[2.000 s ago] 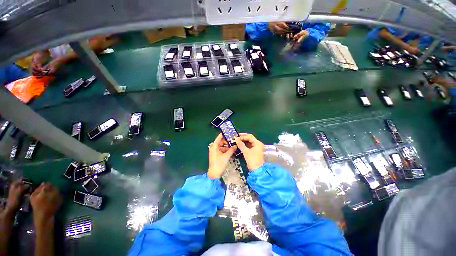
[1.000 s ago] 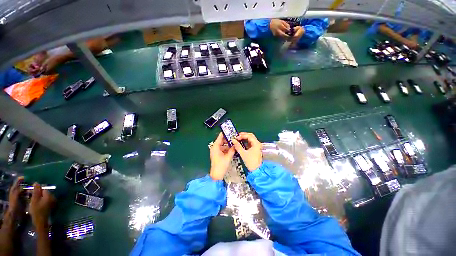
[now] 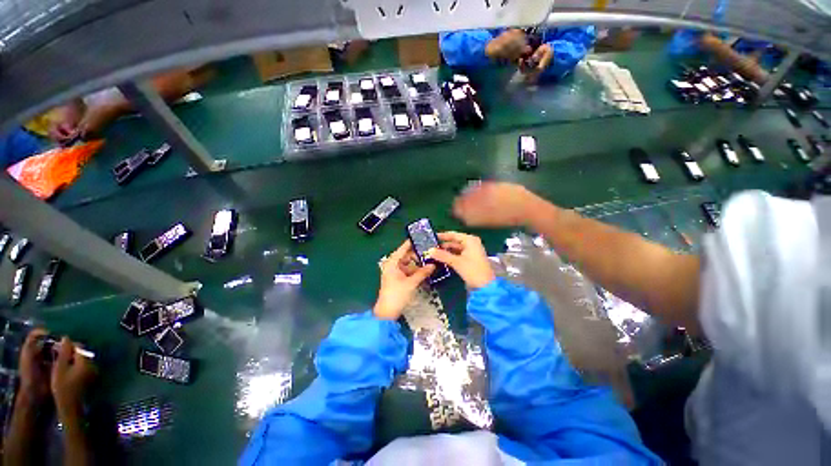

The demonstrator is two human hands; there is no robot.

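Note:
A part-built keypad phone (image 3: 422,235) is held upright-tilted between my bare hands at the centre. My left hand (image 3: 399,280) grips its lower left side. My right hand (image 3: 466,258) has its fingertips on the phone's lower right face; a tiny pale spot shows at them, too small to name. Below my hands lies a die-cut sticker sheet (image 3: 439,350) with small cut shapes, running between my blue sleeves. My palms and the phone's lower end are partly hidden.
A neighbour's bare arm (image 3: 601,255) reaches in from the right, just beyond my right hand, over shiny clear film (image 3: 556,296). Single phones (image 3: 379,214) lie beyond my hands. A blister tray (image 3: 364,150) of phones stands at the far side. A metal post (image 3: 91,244) slants at left.
The neighbour's arm has come in from the right and covers much of the clear tray there. The phones on the bench have shifted left in view. My hands still hold the phone.

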